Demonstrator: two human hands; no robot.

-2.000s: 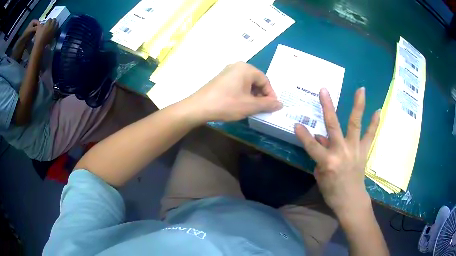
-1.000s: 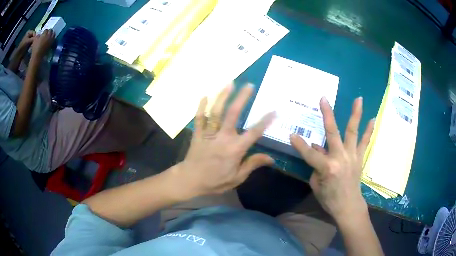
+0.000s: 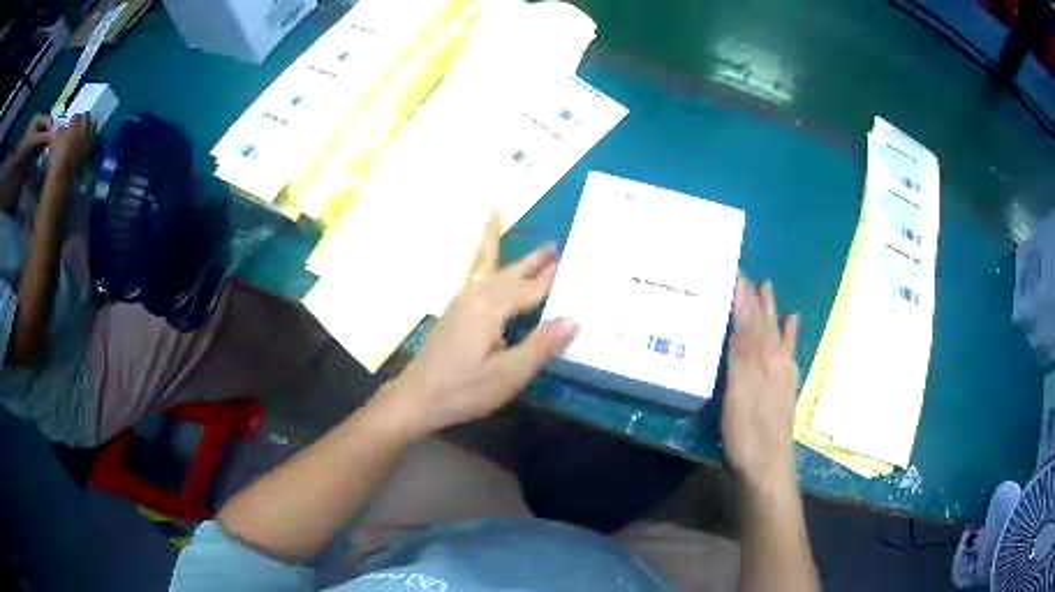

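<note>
A white product box point(image 3: 648, 260) lies flat on the green bench, with small dark print and a barcode near its front edge. My left hand point(image 3: 474, 341) is at its left side, thumb near the box's lower left corner, fingers apart; whether it touches the box is unclear. My right hand point(image 3: 760, 382) stands along the right side, fingers extended, holding nothing. Printed label sheets point(image 3: 463, 174) with yellow backing lie to the left, partly behind my left fingers. A narrower stack of label sheets point(image 3: 885, 301) lies to the right.
A dark desk fan point(image 3: 145, 214) stands at the left bench edge beside another worker's arms point(image 3: 52, 220). A white box point(image 3: 243, 23) is at the back left, white boxes point(image 3: 1038, 278) at the far right. A white fan point(image 3: 1024, 538) is low right, a red stool point(image 3: 191, 463) low left.
The view has shifted. My left hand has left the box face, where its fingers were pinched earlier, and spread open. My right hand has moved off the face to the box's right side.
</note>
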